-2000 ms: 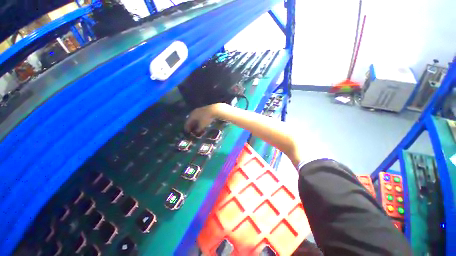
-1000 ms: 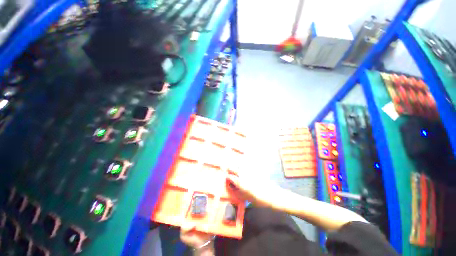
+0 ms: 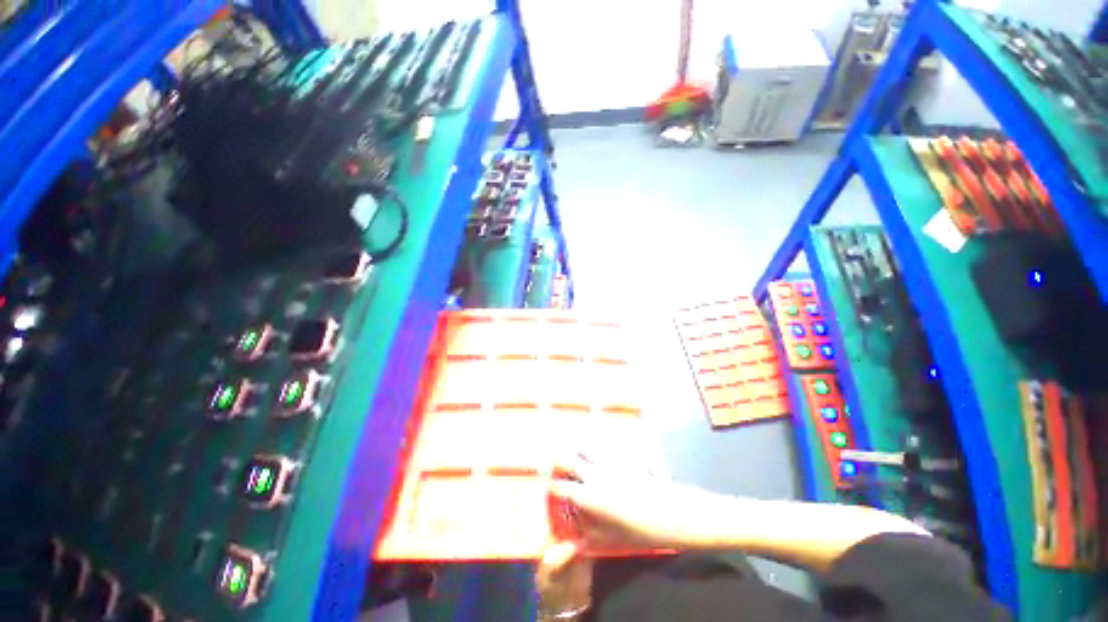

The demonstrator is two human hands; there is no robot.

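Note:
The orange-red compartment tray lies tilted beside the left shelf edge. Its visible pockets look empty. My right hand is over the tray's near right part, fingers bent around a dark patch; whether it holds a watch cannot be told. My left hand is at the tray's near edge and holds it, partly hidden under it. Small square watches, several with green-lit screens, lie on the green-matted shelf to the left.
Blue rack uprights stand on the right, with trays and black boxes on green shelves. Another orange tray lies low by the right rack. A black box with cables sits on the left shelf. A grey cabinet stands at the aisle's far end.
My right hand has moved from the watches on the left shelf to the tray. The two dark watches seen in the tray's near pockets no longer show. The view has turned right.

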